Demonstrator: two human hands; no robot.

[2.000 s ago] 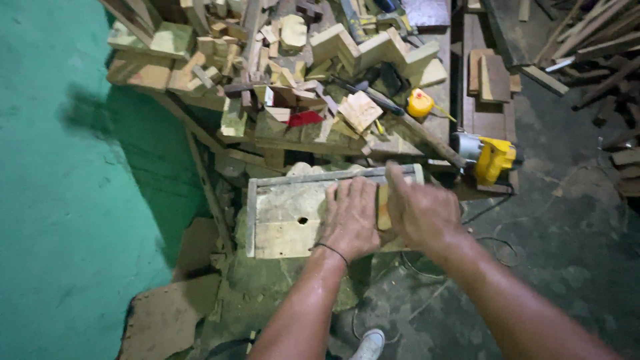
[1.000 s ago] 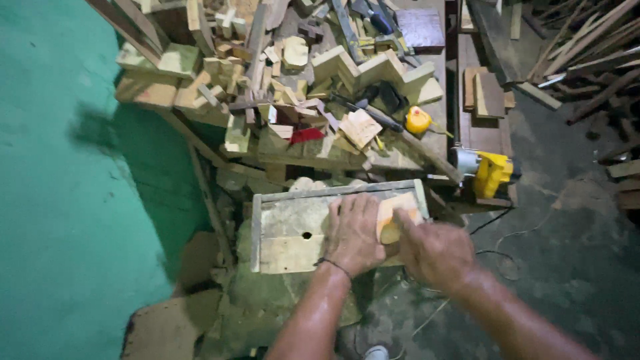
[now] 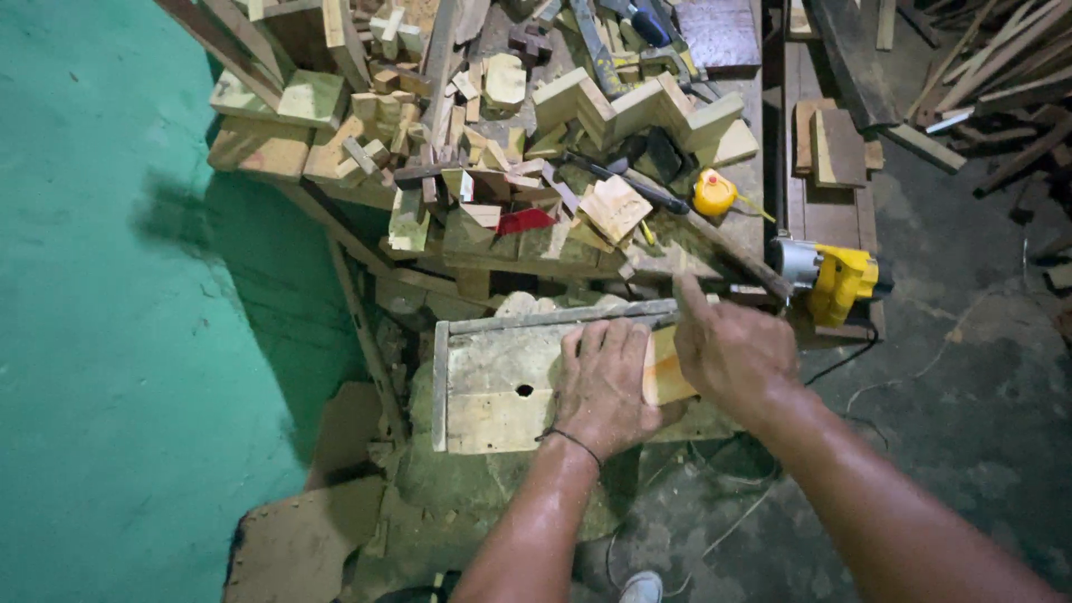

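A wooden board with raised edge strips (image 3: 494, 423) lies below the workbench, a dark round hole in its left half. On its right part is a small pale wooden block (image 3: 664, 368) with an orange-brown streak. My left hand (image 3: 605, 377) presses flat on the board and against the block's left side, a dark cord round the wrist. At the block's right side is my right hand (image 3: 737, 347), index finger stretched out toward the bench; its other fingers are curled, and whether they grip the block is hidden.
The workbench (image 3: 578, 264) carries wood offcuts, a zigzag wooden piece (image 3: 628, 113), a yellow tape measure (image 3: 714, 194) and a hammer-like tool. A yellow power tool (image 3: 842, 285) with a cord stands at its right. A green wall (image 3: 126, 335) is at left; wood strips (image 3: 1005, 67) lie at upper right.
My right hand moves up along the right side of the block, after being lower one second ago. My left hand stays on the board beside the block.
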